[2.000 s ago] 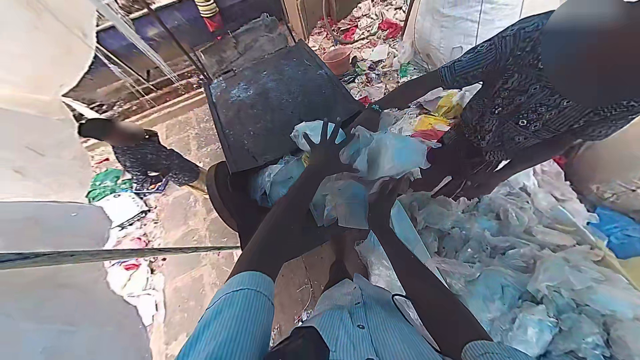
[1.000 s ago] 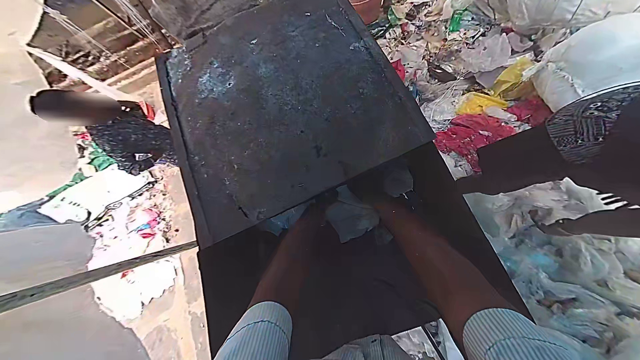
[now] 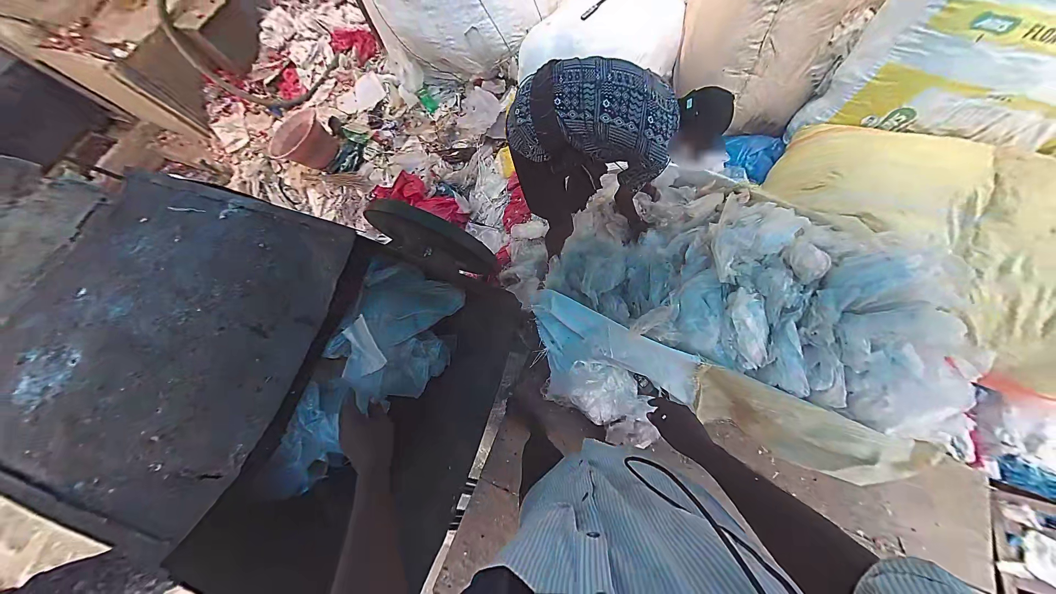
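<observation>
My left hand point(image 3: 367, 433) is at crumpled bluish plastic film point(image 3: 396, 322) lying in the dark feed trough point(image 3: 445, 396) of a black metal machine; its fingers are partly hidden by the film, so its grip is unclear. My right hand point(image 3: 681, 421) is at a clump of clear plastic film point(image 3: 602, 392) beside the edge of a large open sack point(image 3: 792, 421). A heap of bluish clear plastic film point(image 3: 742, 289) fills this sack. The fingertips of my right hand meet the clump, but how they grip it cannot be made out.
The machine's black metal cover point(image 3: 165, 330) takes up the left side. A co-worker point(image 3: 594, 115) bends over the far end of the heap. Behind lie scattered plastic scraps point(image 3: 388, 148) and a reddish bucket point(image 3: 304, 139). Full sacks point(image 3: 891, 181) stand at the right.
My hands were both in the trough a second ago; now my right hand is over by the sack. The co-worker now bends over the heap. The view has swung right.
</observation>
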